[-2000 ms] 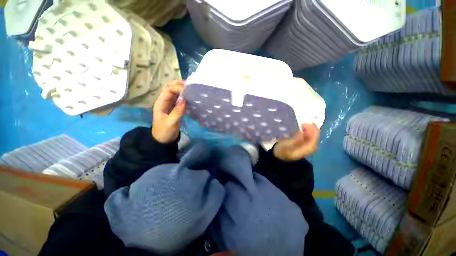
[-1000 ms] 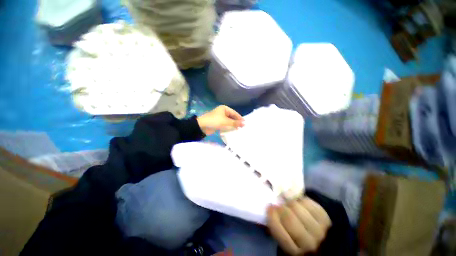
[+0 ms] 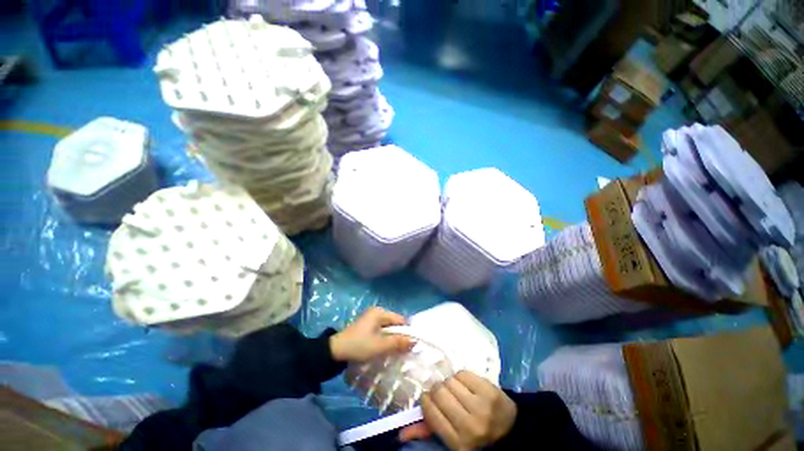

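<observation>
My left hand [image 3: 368, 336] grips the far left edge of a cream studded panel [image 3: 388, 374], whose raised pegs show between my hands. My right hand [image 3: 467, 410] is closed over the near right edge of the panel and the end of a white cover [image 3: 379, 427], seen nearly edge-on below it. The pegs lie between panel and cover; how far the two touch is hidden by my fingers. Another white hexagonal piece [image 3: 458, 326] lies just beyond my hands, partly covered by them.
Studded-panel stacks [image 3: 198, 255] stand left, a taller one [image 3: 242, 70] behind. White cover stacks [image 3: 385, 194] [image 3: 491, 216] stand ahead. A small stack [image 3: 99, 158] is far left. Cartons [image 3: 732, 388] with housing rows are at right, loose white pieces [image 3: 696, 211] on one. Plastic sheeting covers the floor.
The view has tilted up, showing more floor and stacks. The two opened-out pieces have turned; the pegs now face into view and the cover is nearly edge-on. Both hands keep their grip.
</observation>
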